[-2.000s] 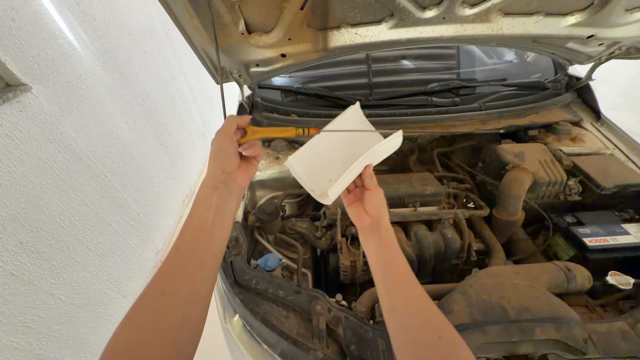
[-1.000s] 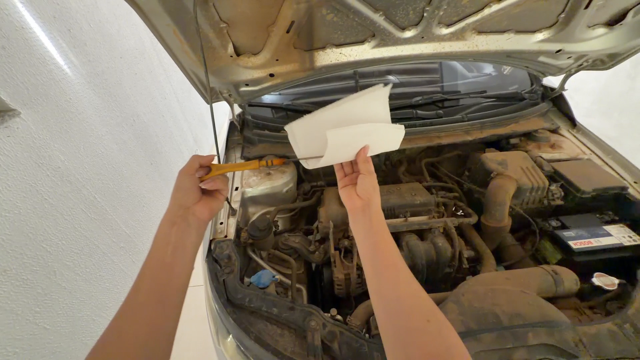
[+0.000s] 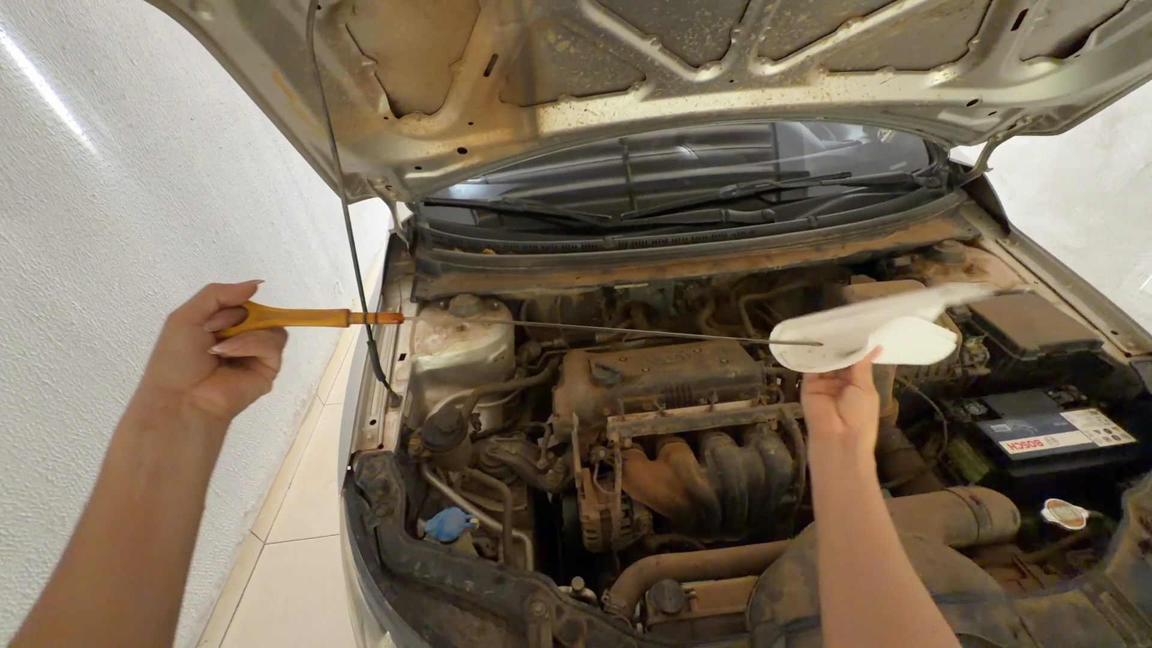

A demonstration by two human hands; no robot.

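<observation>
My left hand [image 3: 220, 351] grips the looped end of the yellow plastic handle of an oil dipstick [image 3: 301, 318], left of the engine bay. The dipstick's thin metal blade [image 3: 630, 333] runs level to the right above the engine. Its far end lies against a white paper towel [image 3: 837, 337], which my right hand [image 3: 841, 396] holds from below, with the thumb at the paper's fold. The paper is partly blurred. Beneath the blade is the dusty engine cover [image 3: 661, 373] with its black oil filler cap [image 3: 605, 372].
A thin prop rod [image 3: 346, 216] stands at the left under the raised hood [image 3: 576, 108]. A Bosch battery [image 3: 1048, 432] and a radiator cap [image 3: 1065, 514] are at the right, a blue reservoir cap [image 3: 449, 524] at lower left. A textured white wall [image 3: 162, 180] borders the left side.
My right hand and the paper towel have moved right, away from my left hand. More of the dipstick's blade now shows between them. The paper, spread wide a second ago, is now narrower.
</observation>
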